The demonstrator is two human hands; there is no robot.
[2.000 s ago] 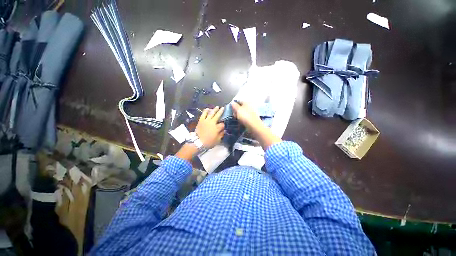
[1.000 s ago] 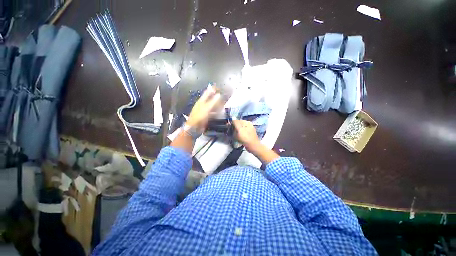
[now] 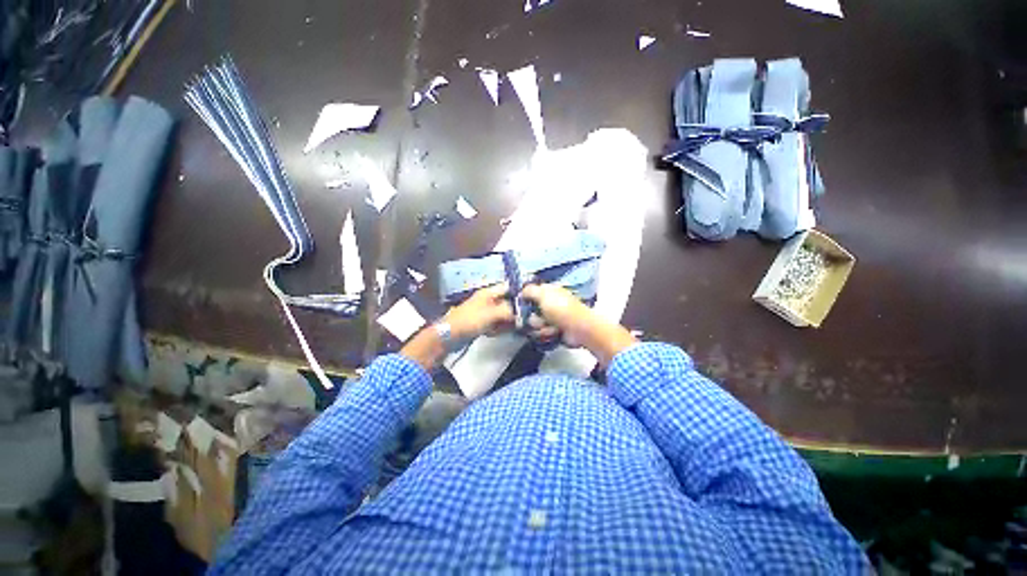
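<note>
A pale blue-grey denim stack [image 3: 569,264] lies crosswise in front of me, with a dark tie strip [image 3: 511,270] round its middle. My left hand [image 3: 484,313] and my right hand [image 3: 554,313] meet at its near edge, fingers closed at the strip. Whether a knot is formed is hidden by the fingers. White-faced cut pieces [image 3: 623,180] lie under and beyond the stack, partly washed out by glare.
A tied bundle [image 3: 721,146] lies at the right, with a small open box [image 3: 806,279] full of pale bits just below it. A strip hank [image 3: 265,169] and paper scraps [image 3: 341,122] lie left. Large rolled bundles [image 3: 124,225] are at the far left.
The denim stack has turned from mostly hidden under my hands to lying crosswise in plain view, the strip round it. My left hand has come back down beside my right. The view has shifted slightly.
</note>
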